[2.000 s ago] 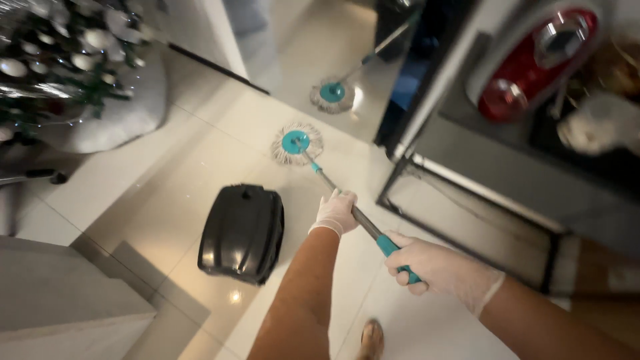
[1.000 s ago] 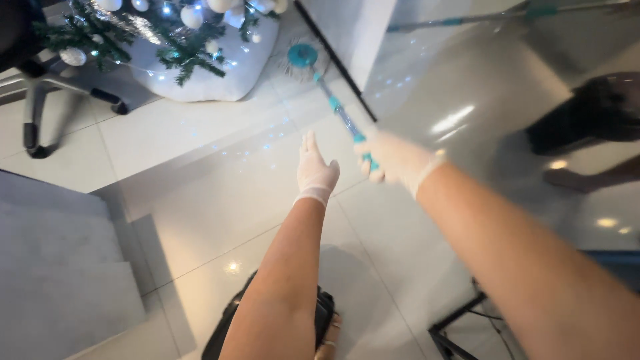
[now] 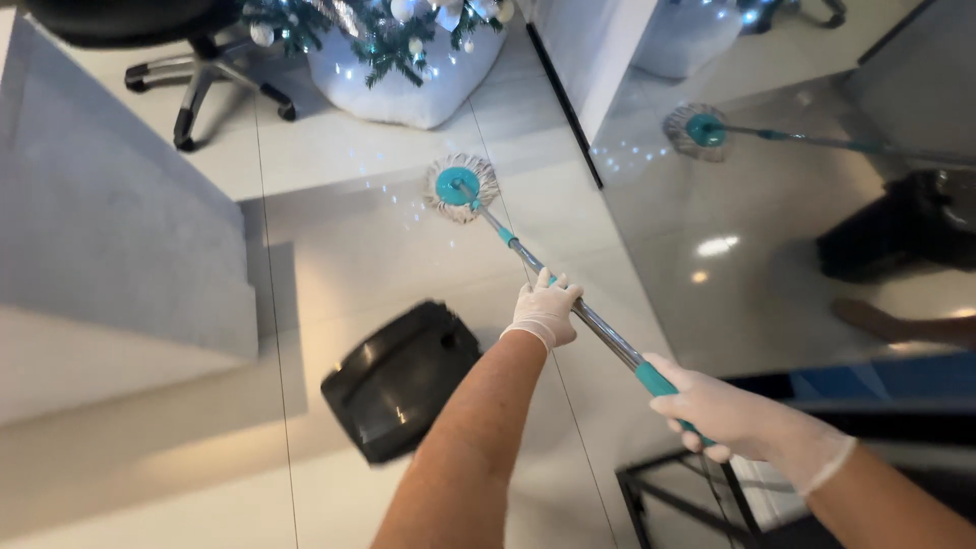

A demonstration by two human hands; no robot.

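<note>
A spin mop [image 3: 608, 332] with a steel pole, teal fittings and a round string head [image 3: 460, 187] lies diagonally across the view, its head flat on the glossy tiled floor. My left hand [image 3: 543, 307], in a pale thin glove, grips the middle of the pole. Farther up the pole, on the teal handle at its top end, my right hand [image 3: 705, 408] is closed, gloved the same way. A black plastic bin or bucket [image 3: 404, 381] stands on the floor left of my left forearm, which hides part of its right side.
A decorated Christmas tree [image 3: 389, 34] on a white base cover [image 3: 412, 91] and a wheeled office chair [image 3: 200, 84] are at the top. A pale block-like furniture piece [image 3: 122, 229] stands left. On the right are a reflective panel [image 3: 732, 305] and a black metal frame [image 3: 679, 496].
My left hand, off the pole with fingers spread one second ago, now holds it. The mop head has moved away from the dark-edged wall corner. The view has swung noticeably since the first frame.
</note>
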